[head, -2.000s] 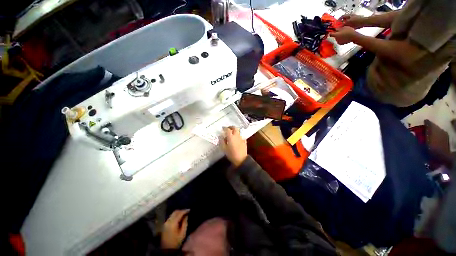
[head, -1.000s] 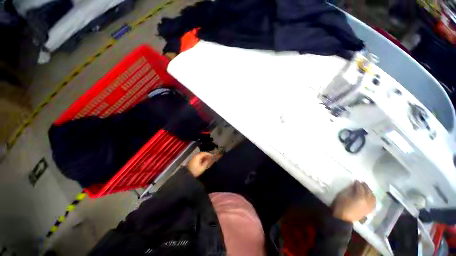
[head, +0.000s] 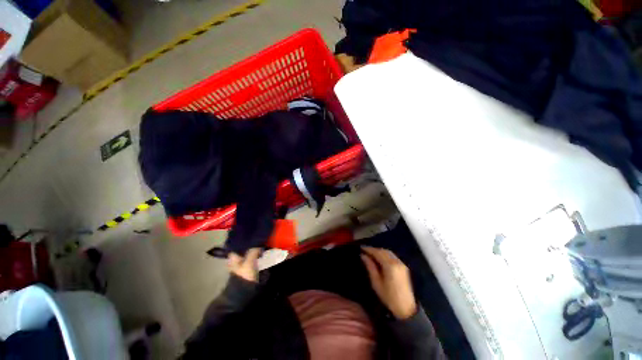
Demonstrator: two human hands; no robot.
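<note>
My left hand [head: 244, 264] is closed on the lower end of a navy-black garment piece [head: 250, 204]. The piece hangs over the near rim of the red slotted basket [head: 246, 83] beside my knees, where more dark cloth lies. A bright orange patch [head: 283, 235] shows beside the held end, and a white-grey stripe [head: 303, 185] hangs over the basket rim. My right hand [head: 391, 278] is over my dark lap near the table edge, fingers slightly bent, with nothing visible in it.
The white machine table [head: 457, 169] is on the right. Black-handled scissors [head: 581, 318] lie by the sewing machine [head: 612, 260]. Dark cloth [head: 521, 56] covers the table's far end, with an orange piece [head: 391, 46] at its corner. A blue-white tub [head: 63, 316] stands at lower left.
The view has swung left to the basket. My left hand now grips dark cloth from the basket. My right hand has moved off the machine table to over my lap.
</note>
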